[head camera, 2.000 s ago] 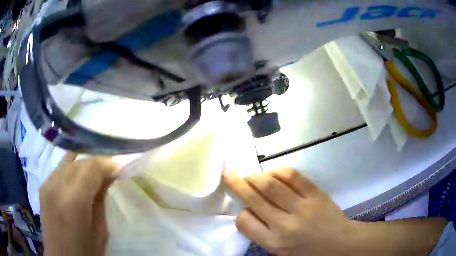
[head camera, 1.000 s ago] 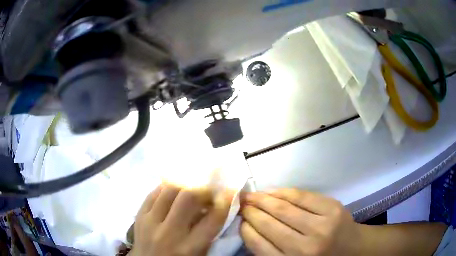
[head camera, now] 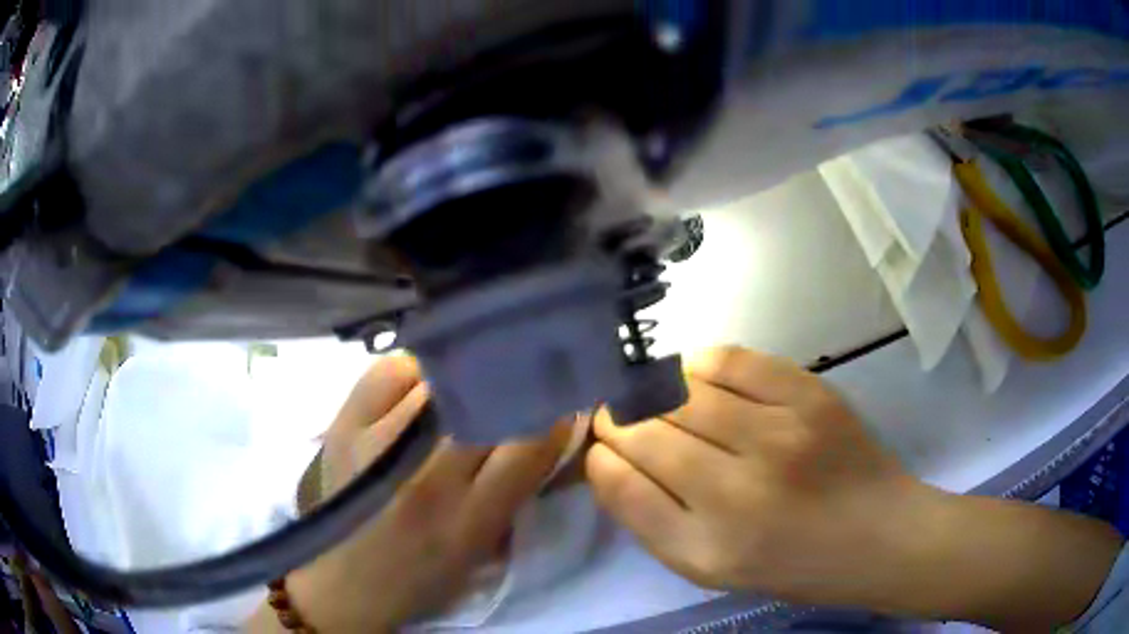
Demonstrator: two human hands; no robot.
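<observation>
My left hand (head camera: 427,520) is below the machine head (head camera: 768,136), partly hidden by a blurred grey block (head camera: 532,359) and a dark curved guard (head camera: 310,533). My right hand (head camera: 755,471) is just right of it, its fingertips meeting the left hand's fingers. Both hands pinch a piece of white cloth (head camera: 557,539), which hangs down between them towards the table's front edge. The needle area and the cloth's far end are hidden behind the grey block and the fingers.
Folded cream pieces (head camera: 910,235) lie at the right beside scissors with one yellow-orange loop (head camera: 1052,341) and one green loop. White cloth (head camera: 186,458) is heaped at the left. A ruler strip (head camera: 1077,434) runs along the table's curved front edge.
Since two seconds ago, my left hand has come from the far left to meet my right hand at the cloth. Since one second ago, both hands appear closer to the needle area; the camera view has shifted.
</observation>
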